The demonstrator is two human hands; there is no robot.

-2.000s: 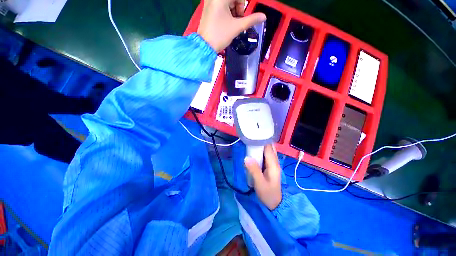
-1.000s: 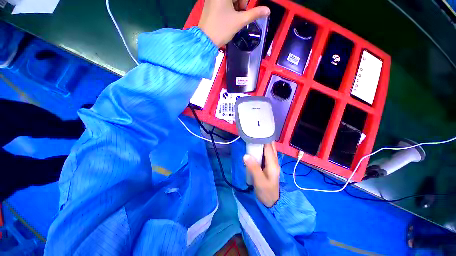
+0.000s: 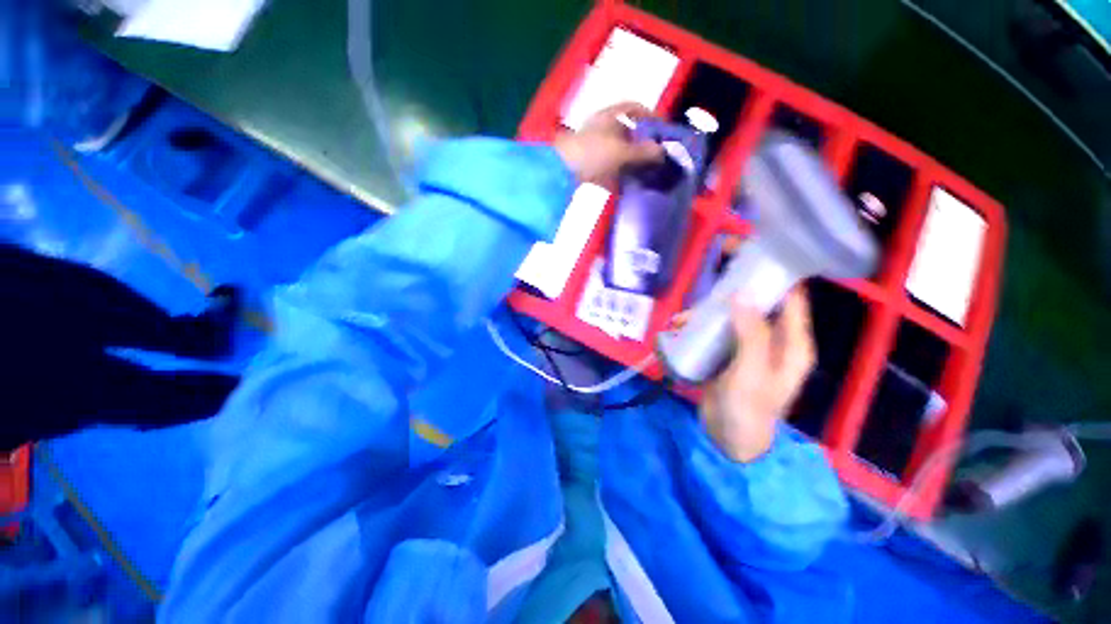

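Observation:
My left hand (image 3: 604,144) grips the top end of a grey-purple smartphone (image 3: 652,226), back up and tilted, over the left part of the red tray (image 3: 999,262). A white label with codes (image 3: 614,308) shows at the phone's lower end, in the tray's near row. My right hand (image 3: 761,378) holds a white-grey barcode scanner (image 3: 798,213) by its handle, its head over the middle of the tray and hiding some slots. Other phones lie in the slots, some with black fronts, some with white screens (image 3: 948,256). The picture is blurred.
A second scanner (image 3: 1029,469) lies on the dark green bench at the right, a white cable near it. A white paper sheet (image 3: 195,17) lies at the back left. White and black cords hang at the tray's near edge. A person's dark legs (image 3: 110,347) show at the left.
The view has shifted. The scanner has moved up and right over the tray, and its head has turned. The held phone sits lower in the tray's left part; a white screen behind it is now uncovered.

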